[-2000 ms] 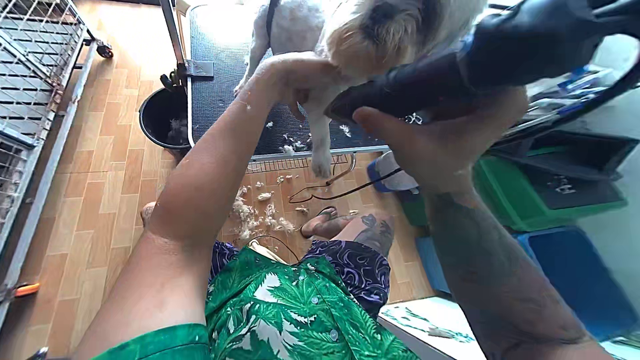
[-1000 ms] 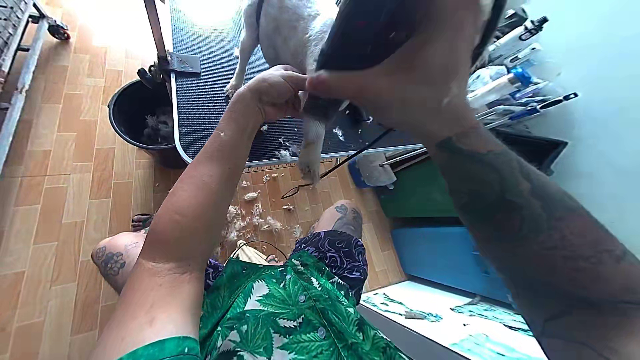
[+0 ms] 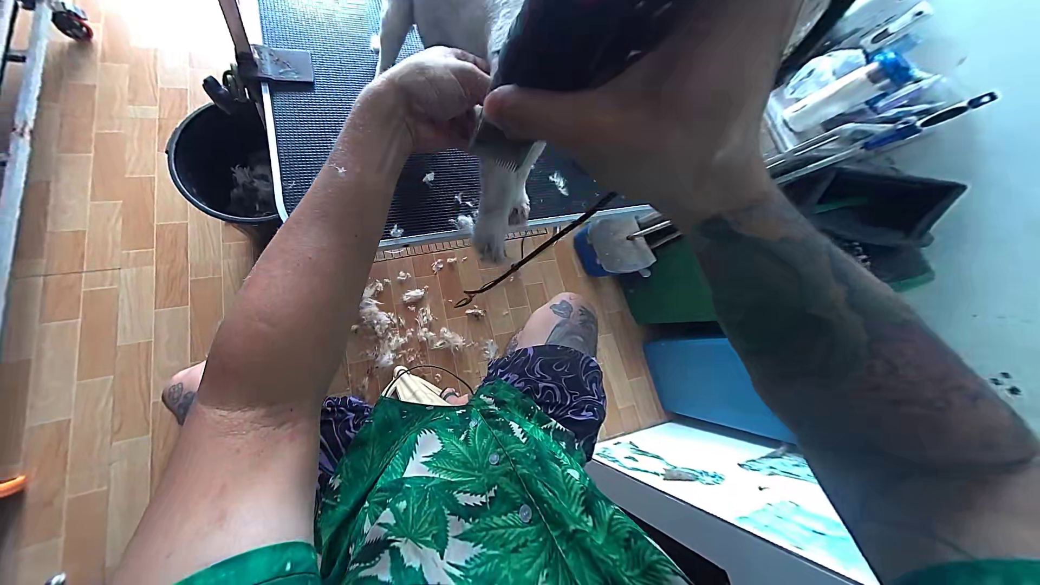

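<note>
A pale-coated dog [image 3: 459, 23] stands on a black ribbed grooming table [image 3: 325, 134]; its head is hidden behind my right hand and the tool. My right hand [image 3: 650, 122] grips dark electric hair clippers [image 3: 569, 45], whose toothed blade lies against the dog's front leg [image 3: 496, 191]. Just left of the blade, my left hand [image 3: 439, 93] holds the upper part of that leg, its fingertips partly hidden. The paw hangs at the table's near edge. A thin dark cord [image 3: 536, 252] with a small loop passes below the clippers.
Left of the table stands a black bucket [image 3: 219, 175] with hair in it. Cut hair [image 3: 406, 321] lies on the tiled floor. At the right are grooming tools [image 3: 861, 106], a green container [image 3: 670, 288], a blue container [image 3: 715, 382] and a white surface [image 3: 731, 487]. A wheeled metal frame [image 3: 28, 106] stands far left.
Two seconds ago the dog's face showed and the clippers pointed left from the upper right; now the face is hidden, and the clippers are more upright on the leg. The view has shifted.
</note>
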